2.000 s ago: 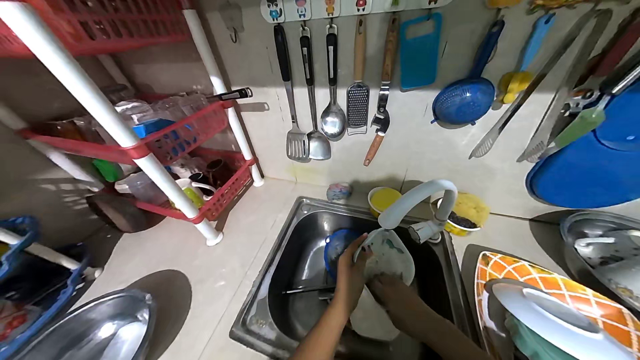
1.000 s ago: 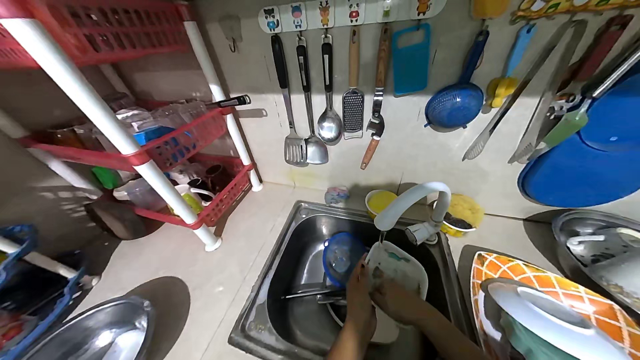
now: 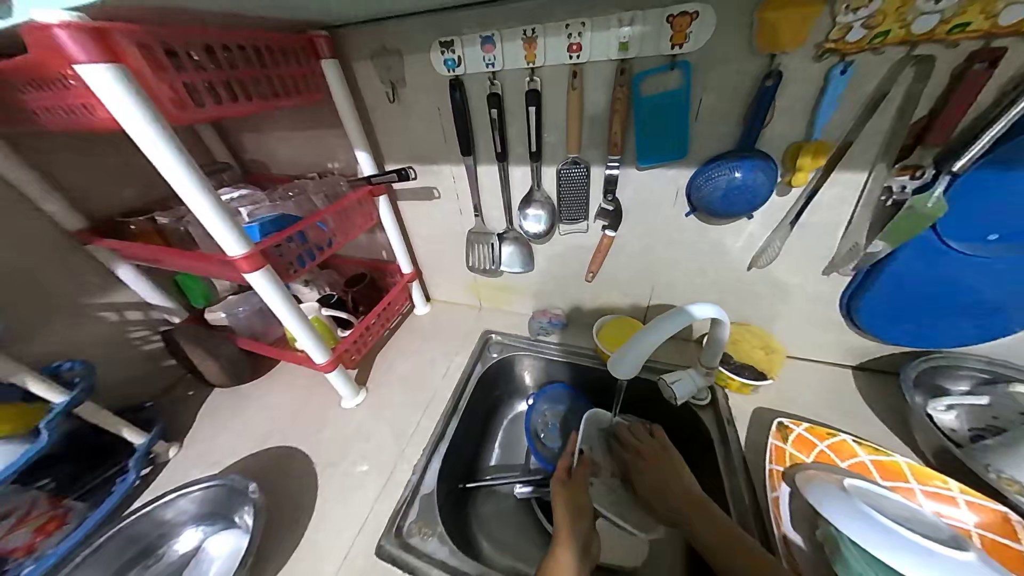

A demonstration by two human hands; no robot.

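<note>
Over a stainless steel sink point(image 3: 472, 512), my left hand point(image 3: 572, 500) grips the left edge of a white dish point(image 3: 612, 492). My right hand point(image 3: 652, 468) lies against the inside of that dish, its fingers near the upper end. Water runs from the white faucet point(image 3: 668, 332) onto or beside the fingertips. Behind my left hand, a blue-rimmed strainer or bowl point(image 3: 552, 420) sits in the basin. Dark-handled utensils point(image 3: 504, 478) lie to the left of the hand. Another pale dish point(image 3: 622, 548) shows beneath, partly hidden by my hands.
Right of the sink stand an orange checked tray point(image 3: 836, 444), a white plate point(image 3: 888, 516) and a metal bowl point(image 3: 952, 364). At left are a metal basin point(image 3: 180, 520) and a red-and-white rack point(image 3: 272, 288). Yellow tubs point(image 3: 614, 332) sit behind the sink; utensils hang on the wall.
The white dish has been tilted more upright and turned. My right hand has moved up from its lower part to near its upper end, under the faucet.
</note>
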